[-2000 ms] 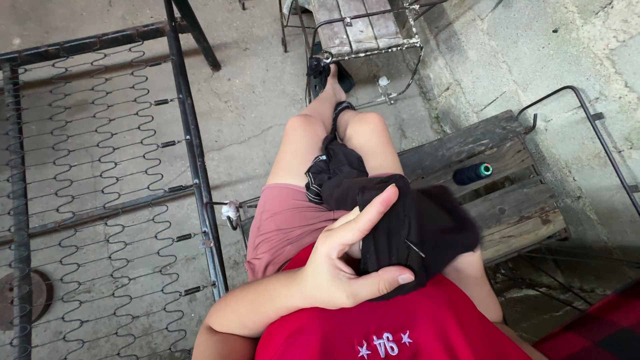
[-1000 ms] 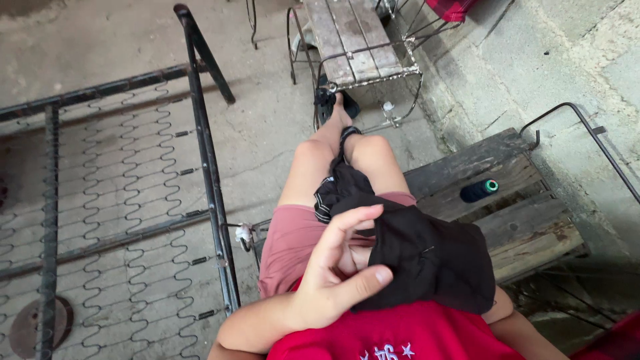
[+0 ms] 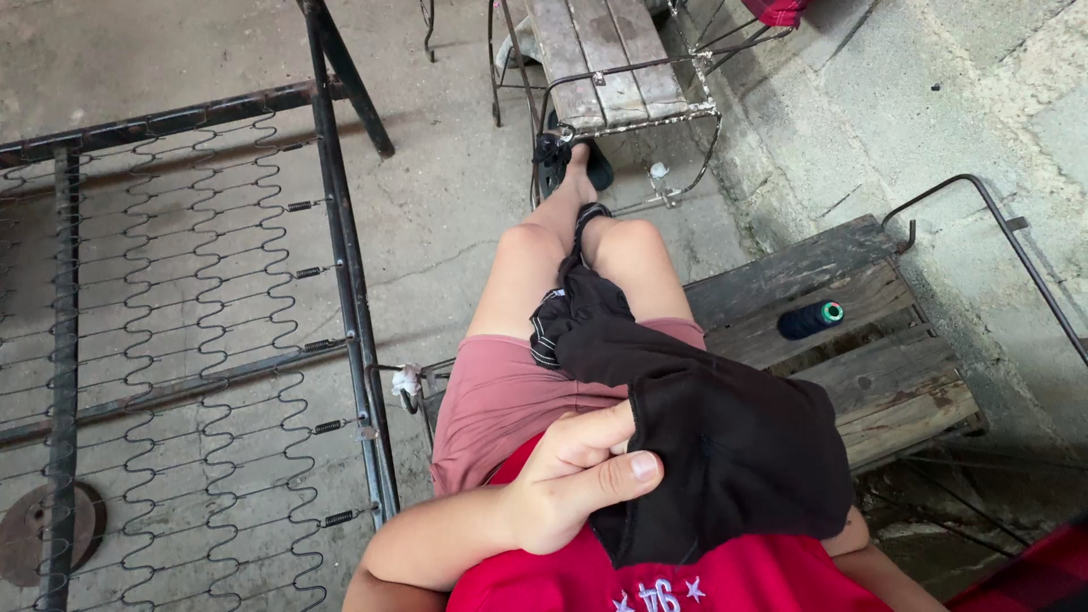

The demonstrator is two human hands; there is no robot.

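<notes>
A black cloth garment [image 3: 731, 459] lies across my lap, its narrower twisted part running up between my thighs toward the knees. My left hand [image 3: 586, 480] pinches the garment's near edge between thumb and fingers, the fingertips partly behind the cloth. My right hand is hidden beneath or behind the garment; only the forearm shows at its lower right. To the right, a spool of dark blue thread [image 3: 810, 320] lies on its side on the wooden slatted bench [image 3: 901, 374].
On the left stands a black metal bed frame [image 3: 340, 255] with wire springs. A small slatted metal-framed seat [image 3: 603, 59] is ahead by my feet. A concrete block wall [image 3: 918, 119] rises at the right. A rusty round disc [image 3: 85, 527] lies below the springs.
The left hand's raised, spread fingers have closed onto the edge of the black cloth. The garment now spreads wider toward the right.
</notes>
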